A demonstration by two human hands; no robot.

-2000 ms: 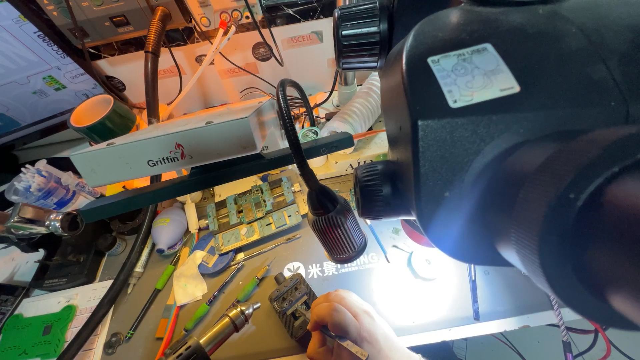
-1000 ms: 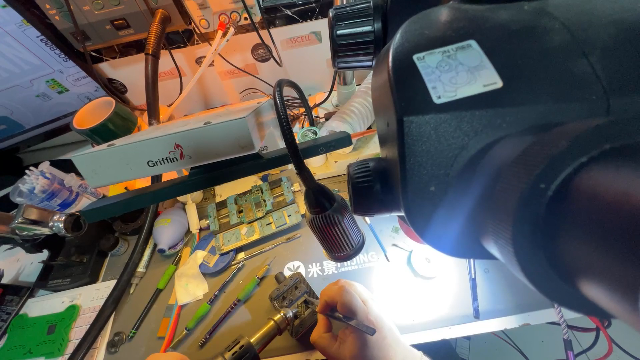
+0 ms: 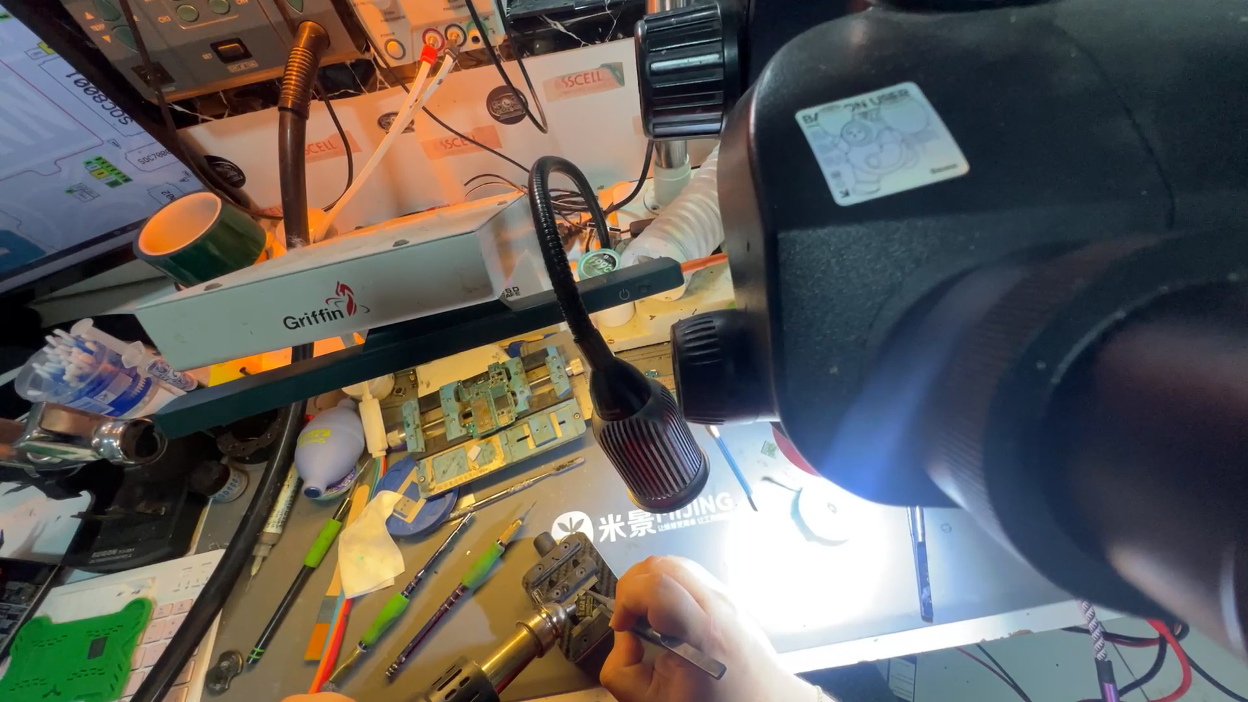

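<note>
At the bottom centre, my right hand grips metal tweezers, whose tips reach to a small dark clamp fixture. A small part sits in the fixture; its kind I cannot tell. The metal nozzle of a hot air handpiece points at the fixture from the lower left, its end close to that part. Only a sliver of my left hand shows at the bottom edge, left of the handpiece; what it holds is hidden.
A microscope fills the upper right. A gooseneck lamp hangs above the mat. Left of the fixture lie green-gripped hand tools, a cloth piece and an air blower bulb. A board holder stands behind.
The hot air handpiece has moved up and right, its nozzle now at the fixture. The tweezers' tips are now at the part in the fixture. A bit of my left hand shows at the bottom edge.
</note>
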